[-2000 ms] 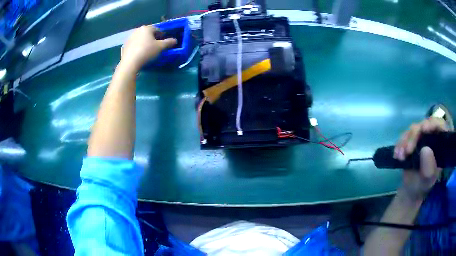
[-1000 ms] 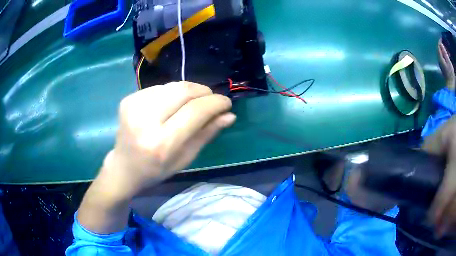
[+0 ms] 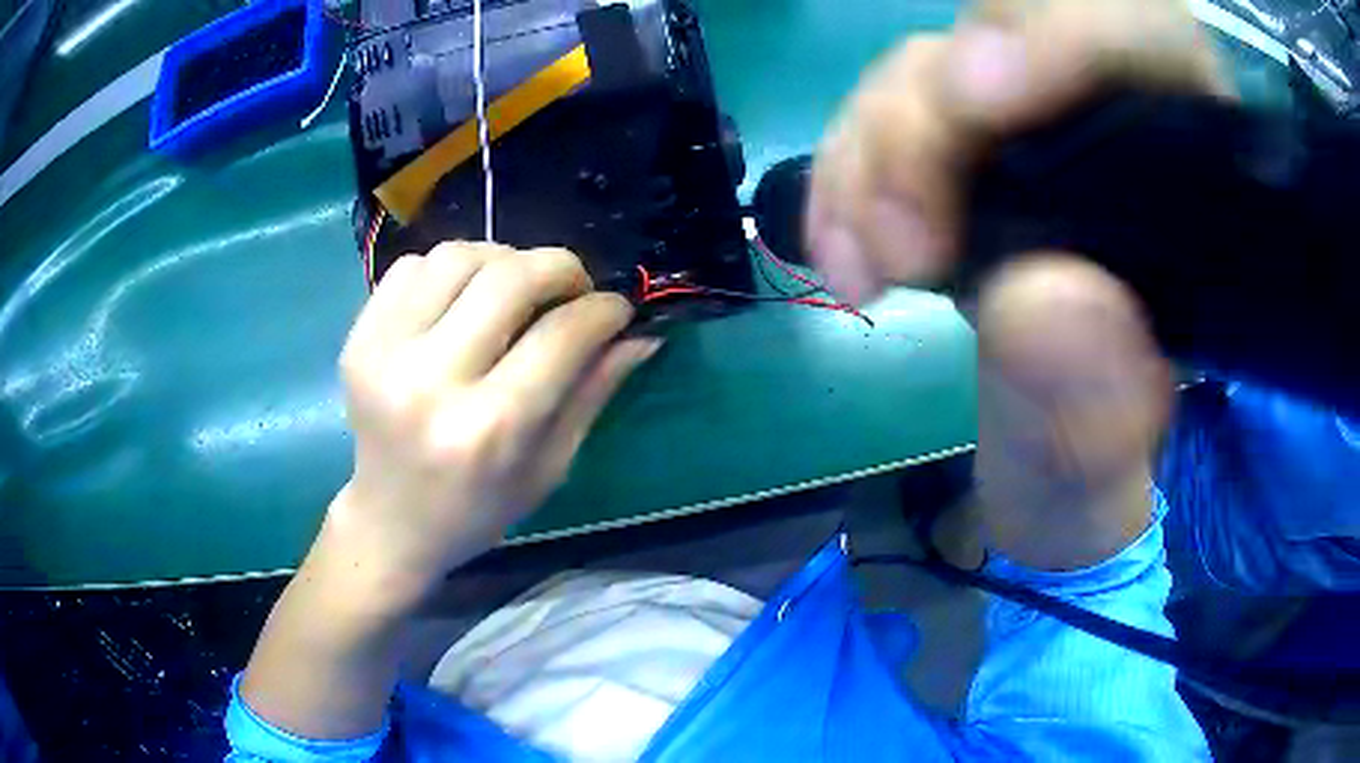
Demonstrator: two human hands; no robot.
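Note:
The black housing [image 3: 567, 179] lies on the green bench, with an amber tape strip [image 3: 492, 131] slanting across it and a white cable [image 3: 485, 164] running down it. Red and black lead wires [image 3: 791, 295] trail right from its near edge. My left hand [image 3: 455, 388] is at the housing's near-left edge, fingers curled and fingertips together; whether something small is pinched there is hidden. My right hand [image 3: 1066, 328], blurred, grips the thick black electric screwdriver [image 3: 1208, 224], raised right of the housing. A dark rounded part shows left of its fingers; the bit cannot be made out.
The blue screw bin [image 3: 246, 75] with dark contents lies at the upper left. A thick black power cord [image 3: 1059, 608] runs below the bench's near edge [image 3: 716, 507]. Blue clothing and a white cloth-like area show at the bottom.
My left hand went from the blue bin to the housing's near edge and remains there. My right hand has brought the screwdriver up and left towards the housing. The view has shifted; the tape roll is out of sight.

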